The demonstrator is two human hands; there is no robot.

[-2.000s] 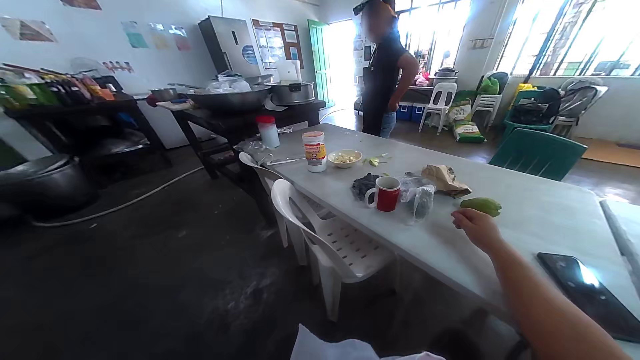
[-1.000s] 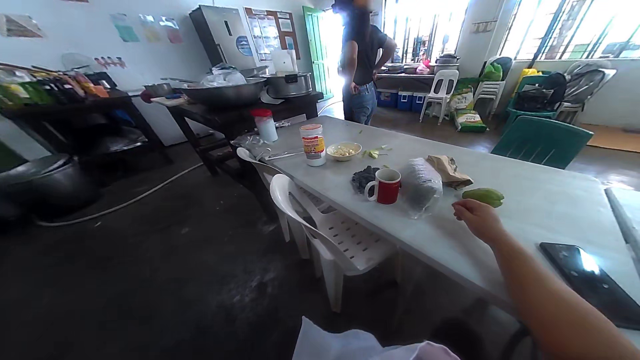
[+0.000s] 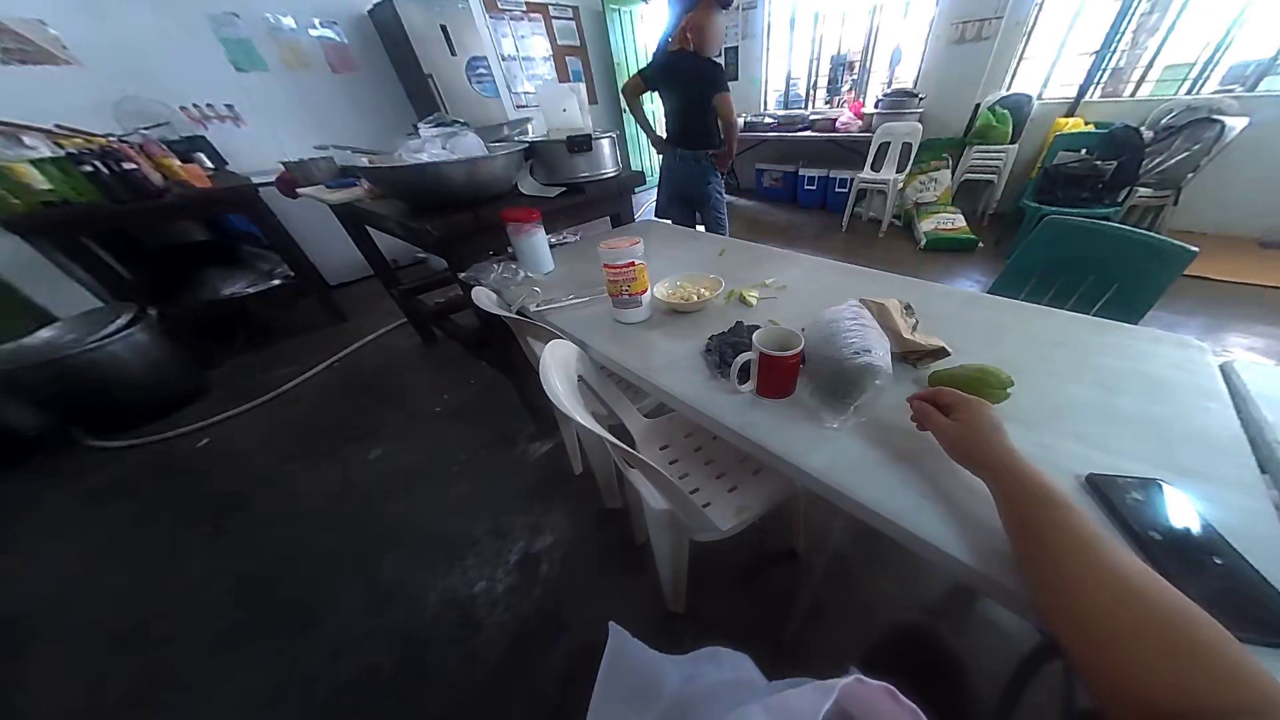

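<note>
My right hand (image 3: pixel 955 425) is low over the white table (image 3: pixel 1085 420), its fingers curled, right at the near side of a green chayote (image 3: pixel 972 381). Whether the fingertips pinch anything small is unclear. To its left stand a clear plastic bag with greyish contents (image 3: pixel 848 355) and a red and white mug (image 3: pixel 775 365), with a crumpled dark plastic bag (image 3: pixel 728 350) behind the mug. A brown paper bag (image 3: pixel 905 330) lies behind the clear one. A black smartphone (image 3: pixel 1185 550) lies beside my forearm. My left hand is out of view; white cloth (image 3: pixel 720 685) shows at the bottom edge.
Farther along the table are a labelled white plastic jar (image 3: pixel 626 280), a bowl of pale pieces (image 3: pixel 688 292) and a red-lidded container (image 3: pixel 528 240). White plastic chairs (image 3: pixel 690 470) line the near side, a green chair (image 3: pixel 1090 265) the far side. A person (image 3: pixel 690 120) stands beyond the table.
The person beyond the table has moved left and turned. The clear plastic bag beside the mug looks taller and fuller than in the oldest frame. My right hand has stayed by the chayote.
</note>
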